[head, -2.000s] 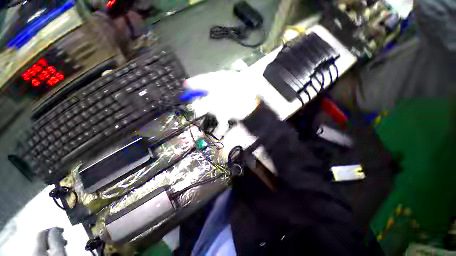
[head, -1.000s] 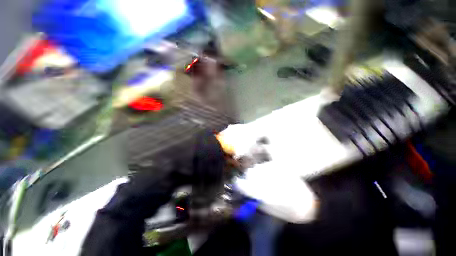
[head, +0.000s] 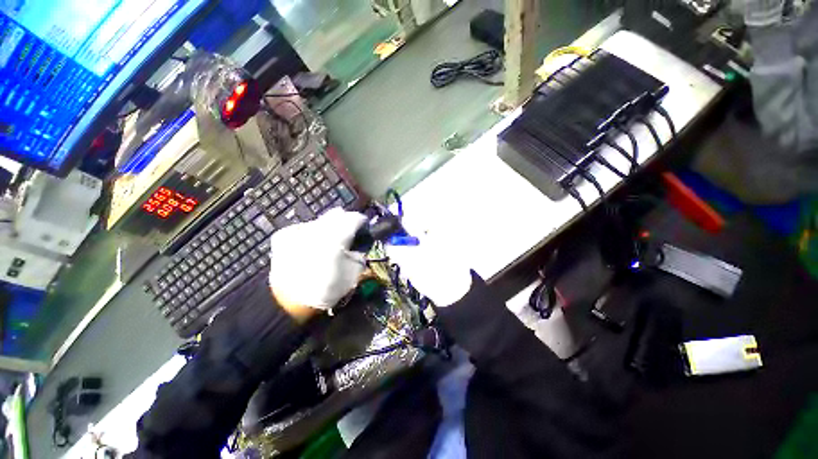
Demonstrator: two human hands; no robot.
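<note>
My left hand (head: 316, 260), in a white glove, reaches over the keyboard's right part, its fingers closed on a small black connector (head: 378, 230). My right hand (head: 438, 267), in an overexposed white glove, is just right of it, with a blue pen-like tool (head: 404, 240) at its fingertips. Both hands are above the right end of the tape-wrapped test fixture (head: 381, 345), where thin wires gather. A black adapter (head: 285, 393) lies on the fixture, partly hidden by my left sleeve. The rest of the fixture is mostly covered by that arm.
The keyboard (head: 256, 231), power meter (head: 170, 204) and monitor (head: 67, 76) are at left. A red-lit device (head: 235, 103) is behind the keyboard. Several black adapters (head: 578, 121) lie side by side on the white bench (head: 466, 211), cables over its edge. A post (head: 520, 54) stands behind.
My left hand has come from the far lower left to the fixture's right end, beside my right hand, and now holds the connector. The head view has shifted, showing the monitor.
</note>
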